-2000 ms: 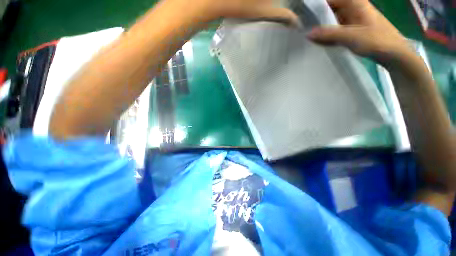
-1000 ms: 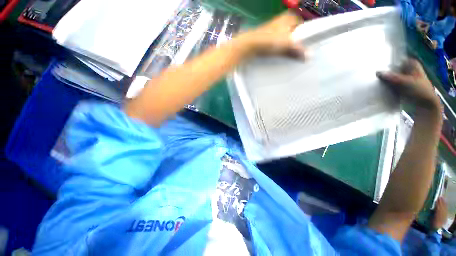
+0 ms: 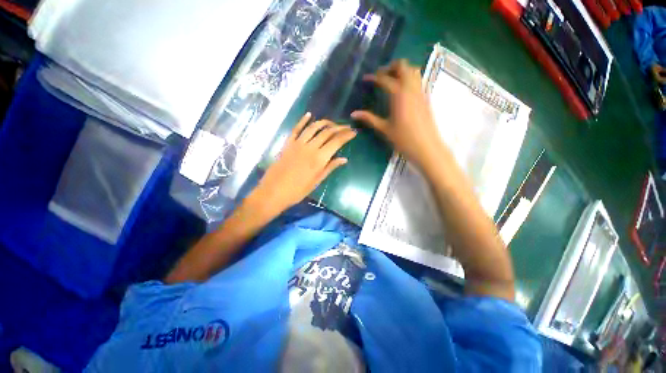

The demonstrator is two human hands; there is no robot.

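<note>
A pale silver-white laptop bottom cover [image 3: 478, 127] lies on the green mat, inner side up, slightly turned, with my right forearm crossing over it. My right hand [image 3: 400, 109] is over the mat at the cover's left edge, thumb and fingers apart, with nothing visible in it. My left hand [image 3: 310, 156] is just left of it, low over the mat, fingers spread and empty. Small dark parts on carrier sheets [image 3: 350, 62] lie beyond my hands, beside a long clear plastic bag [image 3: 266, 84].
White foam sleeves [image 3: 153, 51] are stacked at left above a blue bin [image 3: 80, 182]. A white label [image 3: 202, 156] is on the bag. A strip sheet [image 3: 527, 193] and another cover [image 3: 577, 273] lie right. A red tray [image 3: 544, 58] and a person's sleeve [image 3: 648, 36] are upper right.
The cover was held up in both hands and now lies on the mat. Both hands have let go and moved left of it. The view has turned.
</note>
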